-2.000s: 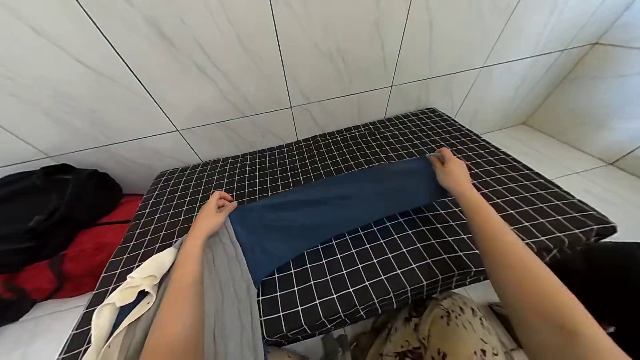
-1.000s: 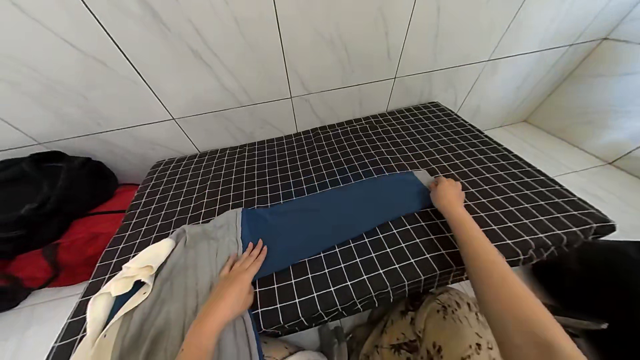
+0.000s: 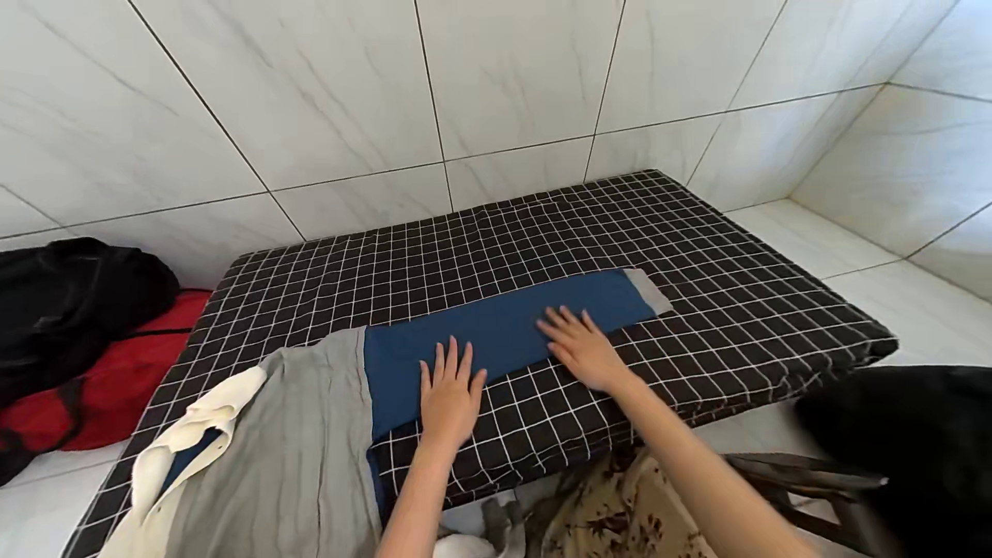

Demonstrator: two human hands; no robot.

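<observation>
A garment with a grey body (image 3: pixel 298 442), a cream collar and placket (image 3: pixel 209 411) at the left and a blue sleeve (image 3: pixel 496 329) lies on a padded surface covered in black-and-white grid cloth (image 3: pixel 434 263). The sleeve stretches flat toward the right and ends in a grey cuff (image 3: pixel 649 291). My left hand (image 3: pixel 451 395) rests palm down near the lower edge of the sleeve, fingers apart. Farther right, my right hand (image 3: pixel 581 349) lies spread on the sleeve, short of the cuff. Neither hand grips the fabric.
A black bag (image 3: pixel 77 310) and a red bag (image 3: pixel 132 380) sit on the floor at the left. White marbled wall tiles (image 3: pixel 341 85) stand behind the surface. A dark furry-looking item (image 3: pixel 907 457) is at the lower right, beside a dark frame (image 3: pixel 806 473).
My right hand has let go of the cuff end and moved left onto the sleeve. My left hand has shifted right from the sleeve's shoulder end. The sleeve now lies flat.
</observation>
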